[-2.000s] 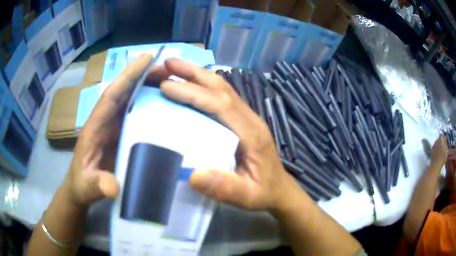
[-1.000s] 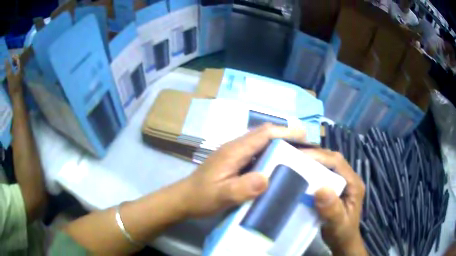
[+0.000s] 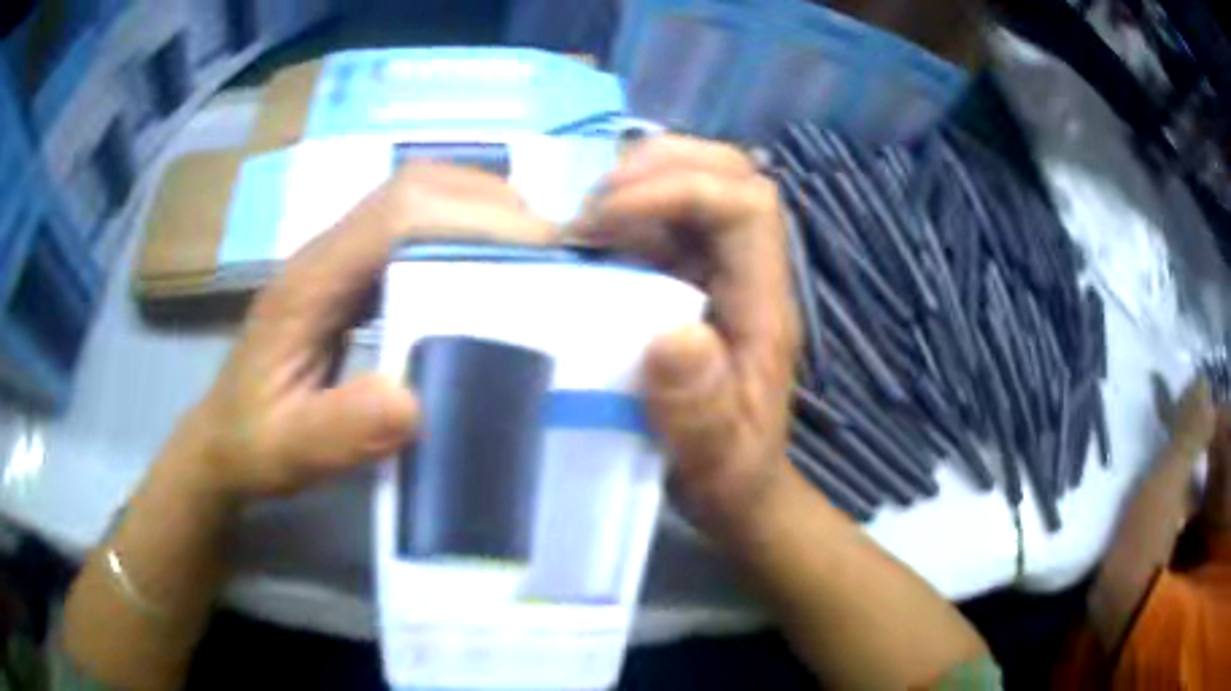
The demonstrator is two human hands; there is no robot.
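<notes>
A white and light blue carton (image 3: 594,324) with a dark cylinder picture is held upright in front of me. My left hand (image 3: 338,338) grips its left side, thumb on the front panel and fingers over the far top edge. My right hand (image 3: 716,297) grips its right side in the same way, thumb on the front. The fingertips of both hands meet near the top edge and hide the flaps there. Behind it, a low stack of flat carton blanks (image 3: 263,216) lies on the table with brown flap ends to the left.
A large pile of black tubes (image 3: 932,311) lies right of my hands on the white-covered table (image 3: 122,432). Open cartons (image 3: 797,68) stand at the back and along the left (image 3: 122,101). Clear film (image 3: 1107,223) lies beyond the tubes. A person's hand (image 3: 1191,416) and orange sleeve are at the far right.
The view has swung right again since one second ago. The carton now stands straighter, facing me, and both hands hold its sides near the top.
</notes>
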